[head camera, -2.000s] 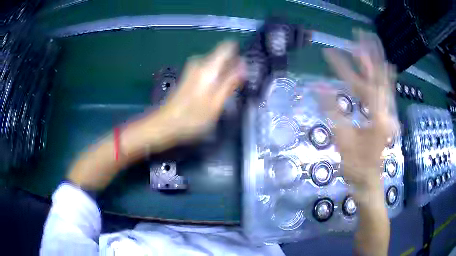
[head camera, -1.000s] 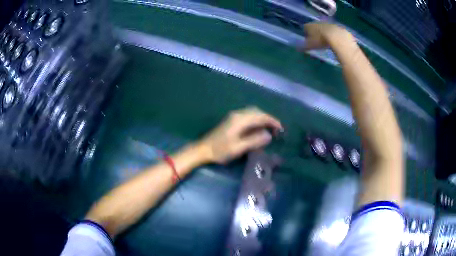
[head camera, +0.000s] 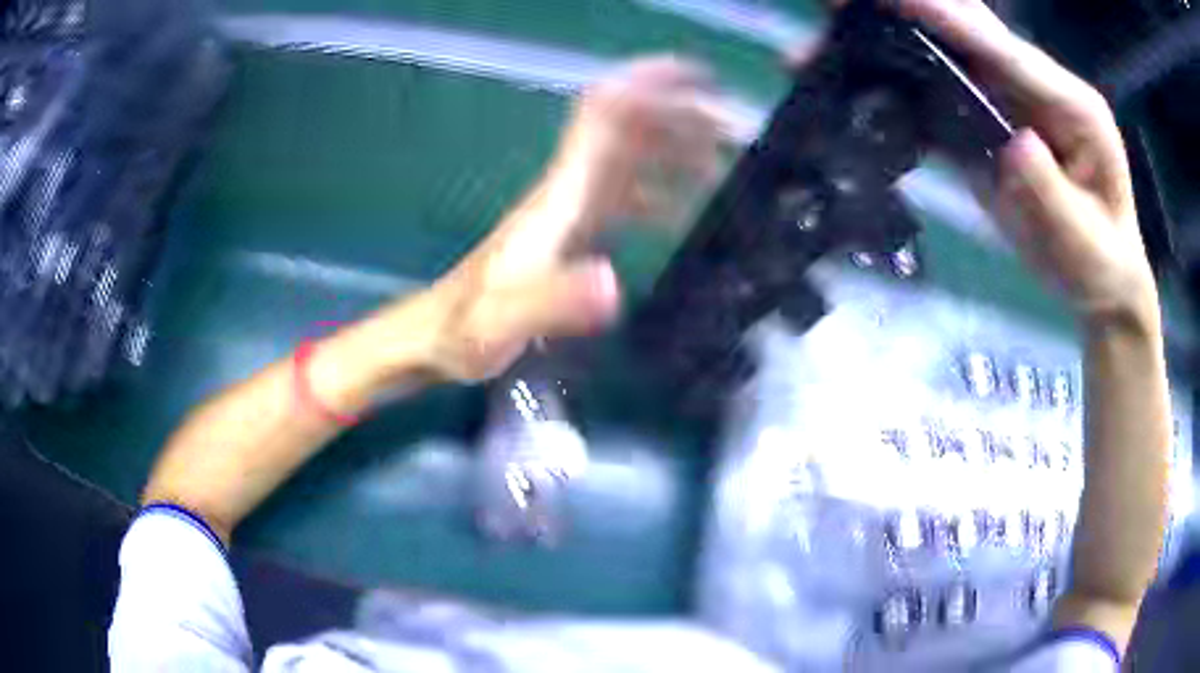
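Observation:
My right hand is at the upper right, gripping the upper end of a long dark bar-like fixture with recesses. The fixture slants down to the left above the green surface; blur hides whether it is one piece or several. My left hand is left of it, blurred, its fingers apart and nothing visible in it. A shiny, blurred fixture lies on the green surface below my left hand. A clear tray with rows of round parts lies at the lower right, partly behind my right forearm.
Stacked clear trays stand at the far left. A pale metal rail crosses behind the green surface. Dark equipment is at the upper right edge.
My right hand has come back from the far rail and now holds the dark fixture. My left hand has let go of the fixture on the surface and lifted up. The view has turned.

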